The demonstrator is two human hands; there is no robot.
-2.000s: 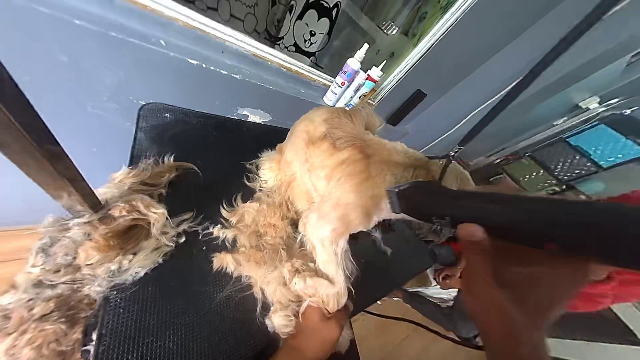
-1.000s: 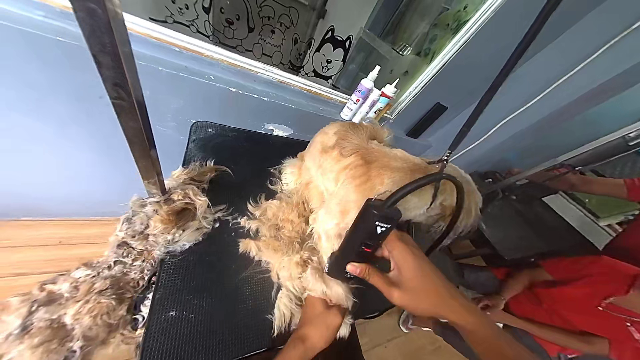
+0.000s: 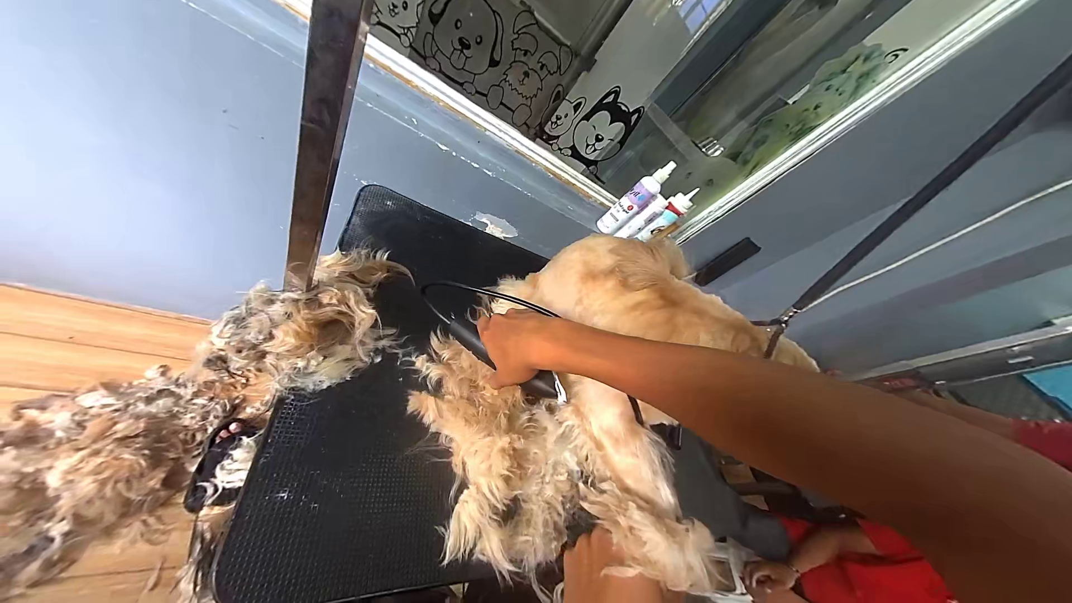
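A tan dog (image 3: 636,289) stands on a black grooming table (image 3: 335,502), its coat short on the back and long and shaggy on the legs. My right hand (image 3: 515,343) grips a black corded electric clipper (image 3: 471,337), whose light-coloured head lies against the fur near the rear legs. At the bottom edge my left hand (image 3: 599,557) is at the shaggy lower leg (image 3: 653,536); fur covers its fingers, so its hold is hidden. A leash (image 3: 888,218) runs down to the dog's neck end.
Cut fur (image 3: 310,322) is heaped on the table's left edge and on the wood floor (image 3: 92,335). A metal post (image 3: 322,142) rises at the left. Several bottles (image 3: 634,203) stand on the window ledge. A person in red (image 3: 871,569) sits at lower right.
My right hand has moved the clipper from the lower leg, left and up toward the dog's rear end. My left hand stays low by the leg. The view has shifted.
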